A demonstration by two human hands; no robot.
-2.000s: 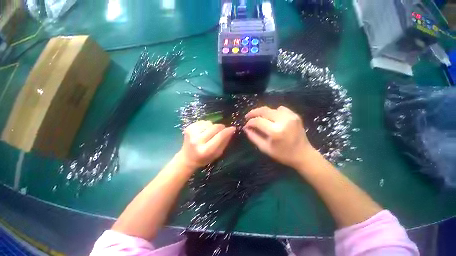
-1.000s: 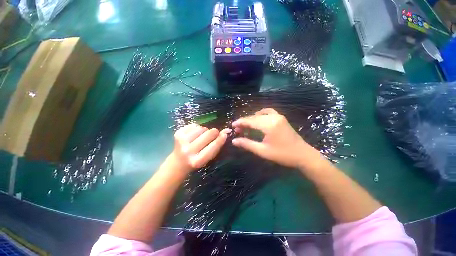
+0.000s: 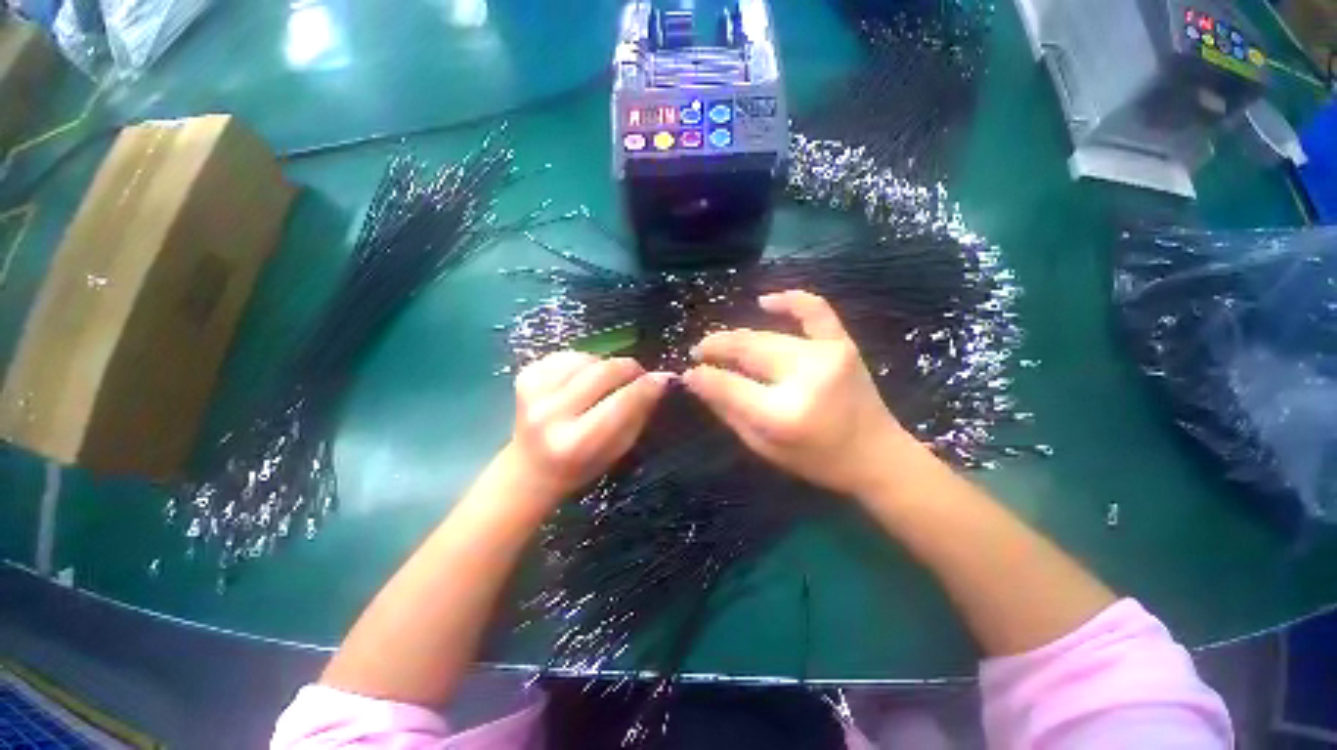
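My left hand (image 3: pixel 587 418) and my right hand (image 3: pixel 799 393) meet fingertip to fingertip over the pile of black wire leads (image 3: pixel 880 301). Both pinch something tiny and dark that looks like a wire lead; the fingers hide most of it. Silvery terminals fringe the pile at left and right, and more leads fan out below my hands towards the table's front edge. A green piece (image 3: pixel 606 342) lies on the pile just above my left hand. The dark tape dispenser (image 3: pixel 698 132), with a red display and coloured buttons, stands right behind the pile.
A separate wire bundle (image 3: pixel 352 315) lies at left beside a cardboard carton (image 3: pixel 140 293). Another bundle (image 3: pixel 916 88) lies behind the dispenser at right. A grey machine (image 3: pixel 1136 88) stands upper right, above bagged wires (image 3: pixel 1232 352). A cord crosses the green table (image 3: pixel 425 586).
My right thumb and fingers, spread a little apart one second ago, have closed together against my left fingertips. The whole view has shifted slightly.
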